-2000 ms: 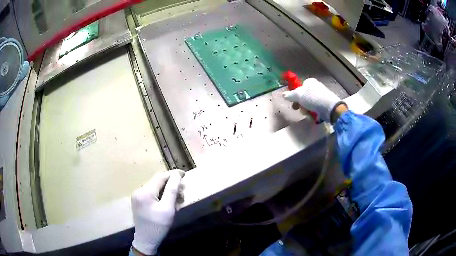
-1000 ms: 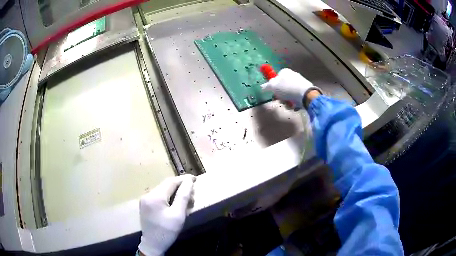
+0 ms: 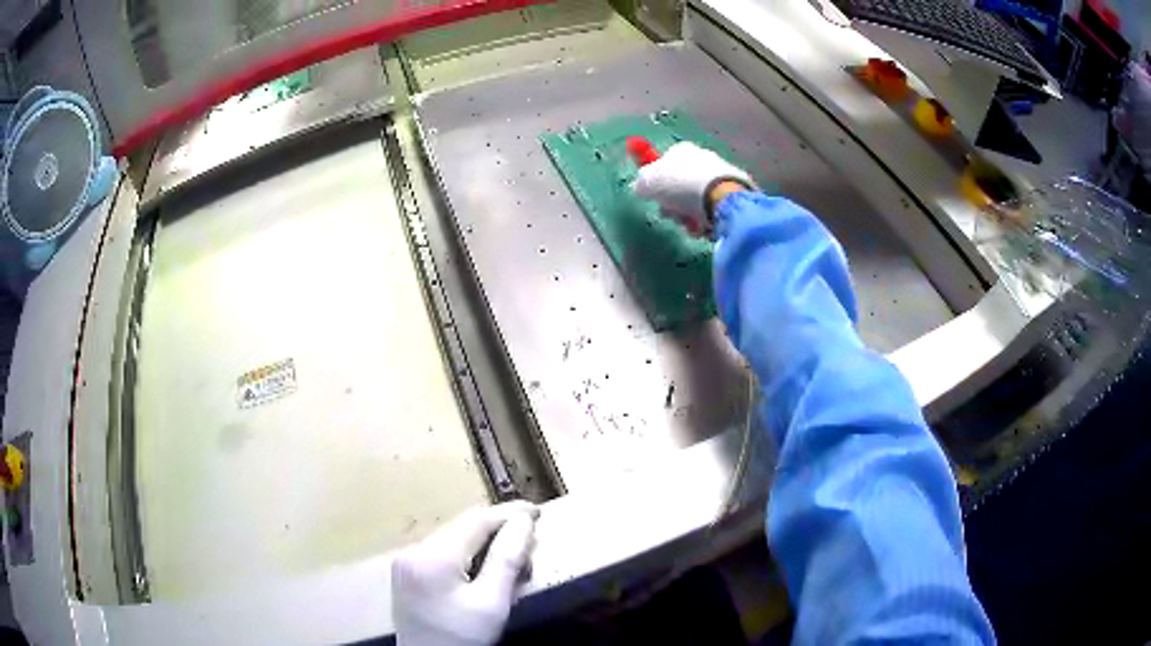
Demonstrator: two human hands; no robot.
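Note:
A green fixture (image 3: 603,208) lies on the perforated grey metal table (image 3: 505,189); it is partly covered by my right arm. My right hand (image 3: 690,183), in a white knitted glove, is closed around a red air gun (image 3: 643,150) above the upper part of the fixture. The gun's nozzle cannot be made out. A thin pale hose (image 3: 747,442) hangs below my right sleeve. My left hand (image 3: 465,574), also in a white glove, rests on the machine's white front edge with its fingers curled; nothing can be made out in it.
A pale panel with a warning label (image 3: 266,382) lies left of the table. A red-edged cover (image 3: 316,63) crosses the back. Clear trays (image 3: 1073,240) stand at the right. Red and yellow round parts (image 3: 933,117) sit on the right side. A light-blue fan-like object (image 3: 51,170) is at the left.
My right hand with the air gun has moved from the fixture's near right corner to over its far part. My left hand stays on the front edge. The view has shifted.

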